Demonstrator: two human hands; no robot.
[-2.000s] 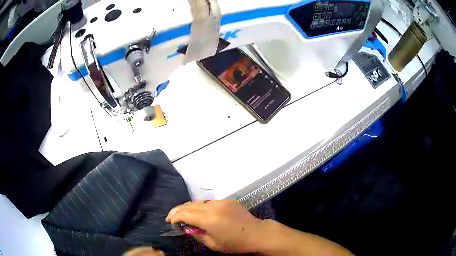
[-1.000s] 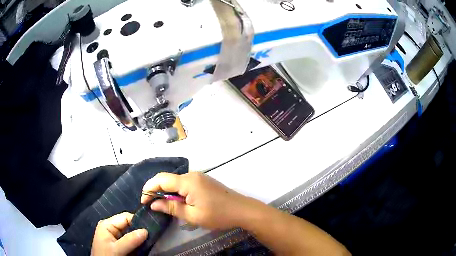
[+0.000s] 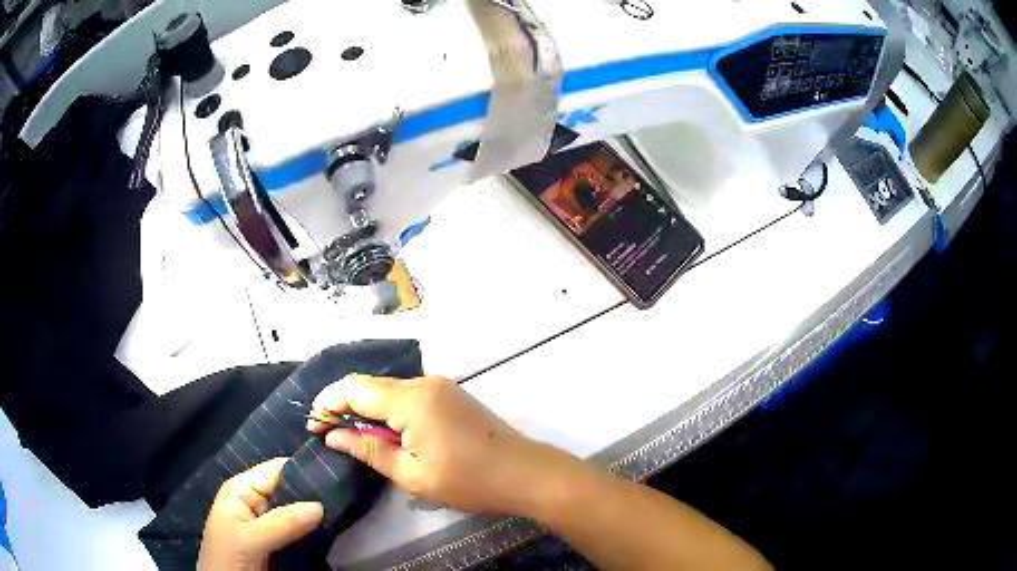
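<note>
The dark pinstriped garment piece (image 3: 251, 441) lies at the table's front left, with a fold of it raised between my hands. My left hand (image 3: 259, 519) is at the bottom of the view and pinches this fold between thumb and fingers. My right hand (image 3: 418, 441) is just right of it and holds the thread snips (image 3: 374, 431). Their pink handle shows between the fingers, and the dark blades point left, at the cloth's edge. Whether the blades touch a thread cannot be told.
The white sewing machine head (image 3: 435, 100) spans the back, with a grey-beige cloth strip (image 3: 519, 95) over it. A lit smartphone (image 3: 613, 223) leans under the arm. A yellow block (image 3: 404, 287) sits by the foot. Dark cloth (image 3: 67, 290) is heaped at the left. A ruler tape (image 3: 714, 418) edges the table.
My left hand has come up into view and grips the cloth. My right hand has moved up and left with the snips, onto the raised fold. The whole view has shifted.
</note>
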